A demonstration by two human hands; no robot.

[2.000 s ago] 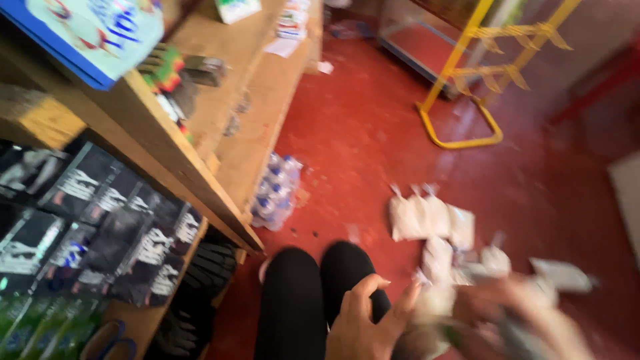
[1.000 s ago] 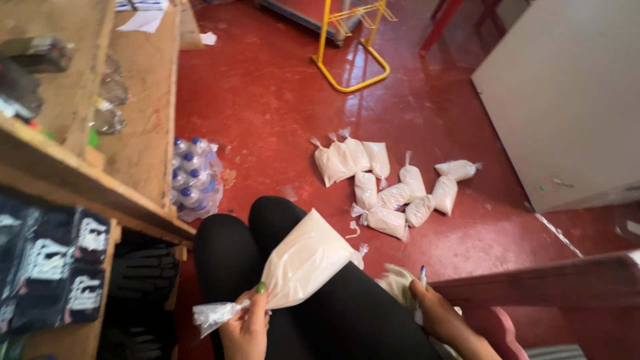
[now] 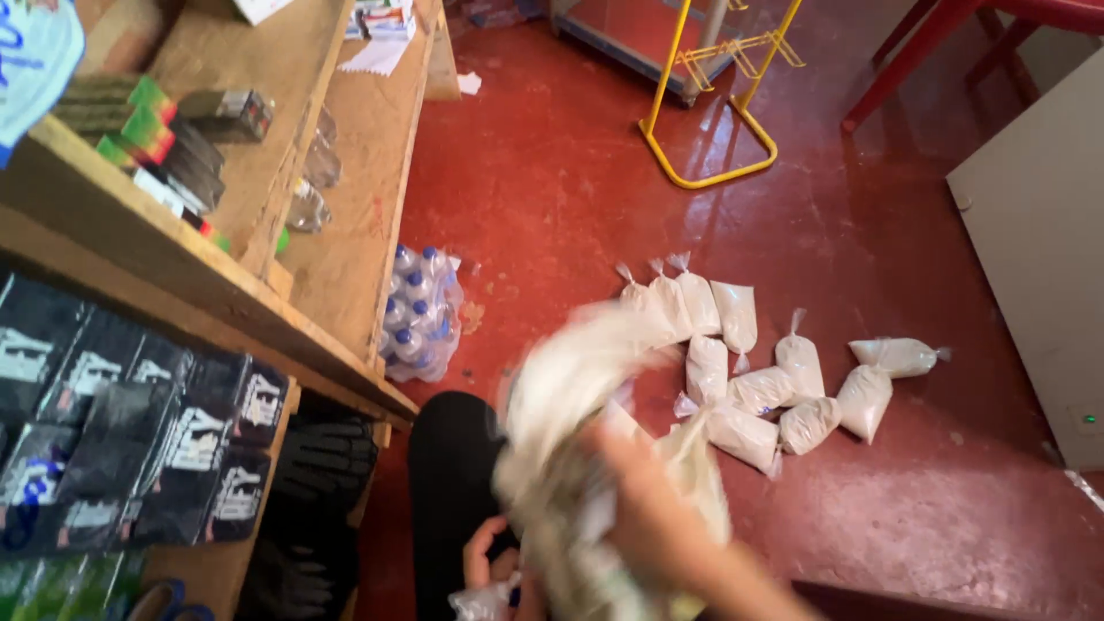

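My right hand, blurred by motion, is closed on a pale, crumpled cloth above my lap. Low in the view, my left hand has curled fingers beside the twisted top of a clear plastic bag; the rest of that bag is hidden. Beyond the cloth, several clear bags of whitish powder or grains lie in a loose group on the red floor, most with knotted ends. The cloth covers part of the nearest left ones.
A wooden shelf with packed goods runs along the left. Plastic-wrapped bottles with blue caps stand at its foot. A yellow metal rack stands ahead, a white cabinet at right, with red furniture legs behind.
The pale cloth, low beside my right hand a second ago, is now raised across my lap. The filled bag my left hand held up is mostly hidden. The view has swung left.
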